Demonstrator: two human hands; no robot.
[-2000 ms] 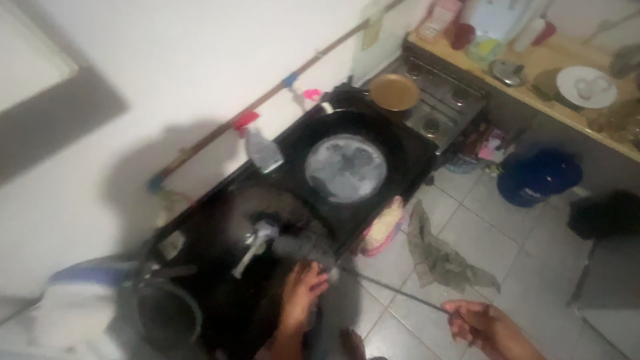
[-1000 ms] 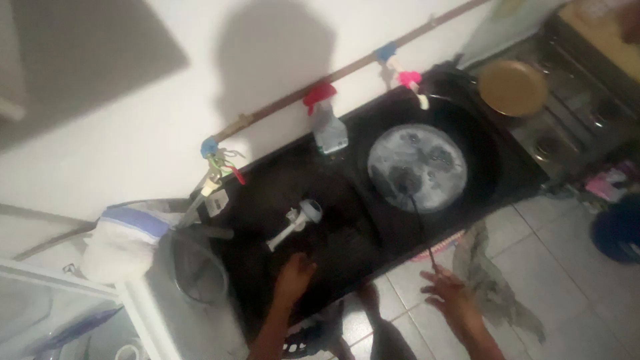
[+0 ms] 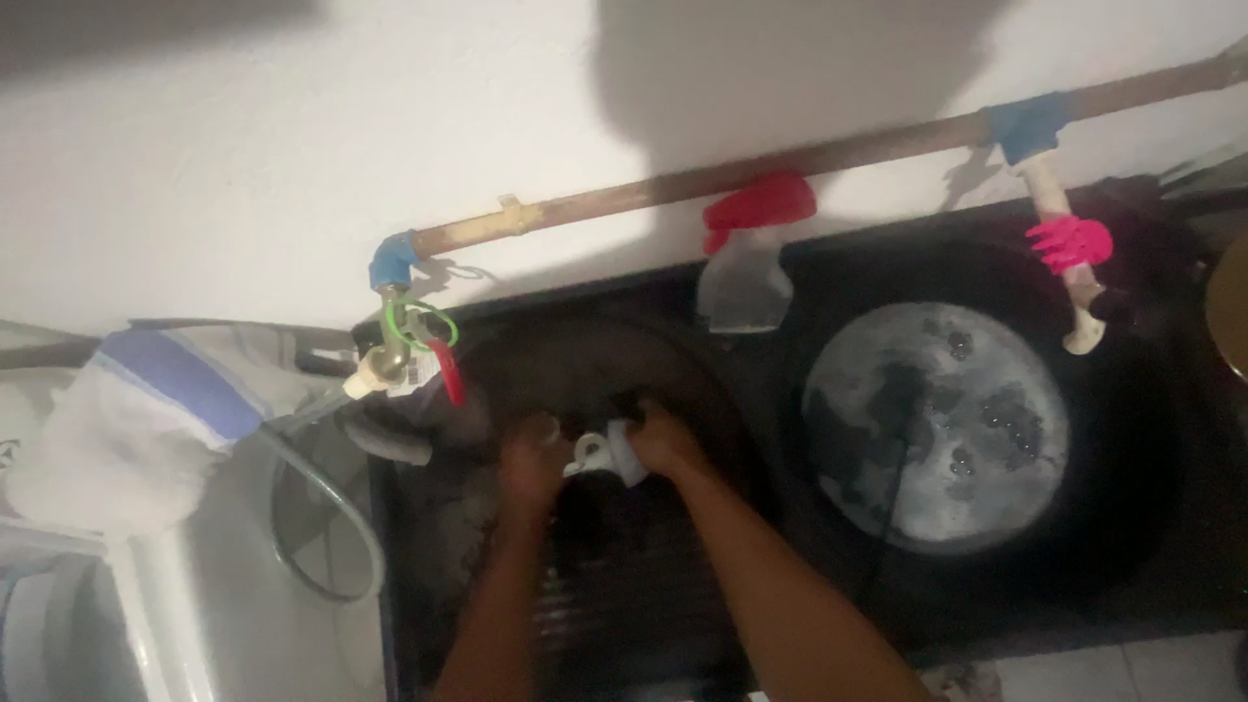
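Note:
Over the left basin of a black wash sink [image 3: 624, 585], my left hand [image 3: 534, 463] and my right hand [image 3: 665, 439] are at the two ends of a small white plastic object [image 3: 593, 450]. Both hands appear closed on it; the fingers are blurred and the object's exact kind is unclear. In the right basin is a round surface of sudsy grey water [image 3: 985, 439]. A dark, long-handled tool [image 3: 895, 487] leans there with its head in the water, and neither hand touches it.
A spray bottle with a red trigger [image 3: 749, 283] stands at the back edge. A brass tap [image 3: 392, 356] with a clear hose [image 3: 341, 497] is at the left, near a white and blue cloth [image 3: 175, 390]. A pipe tap with a pink handle [image 3: 1071, 244] overhangs the right basin.
My right hand has left the long-handled tool, which stays in the water, and has moved left to the white object. My left hand has also come onto that object. The view has shifted.

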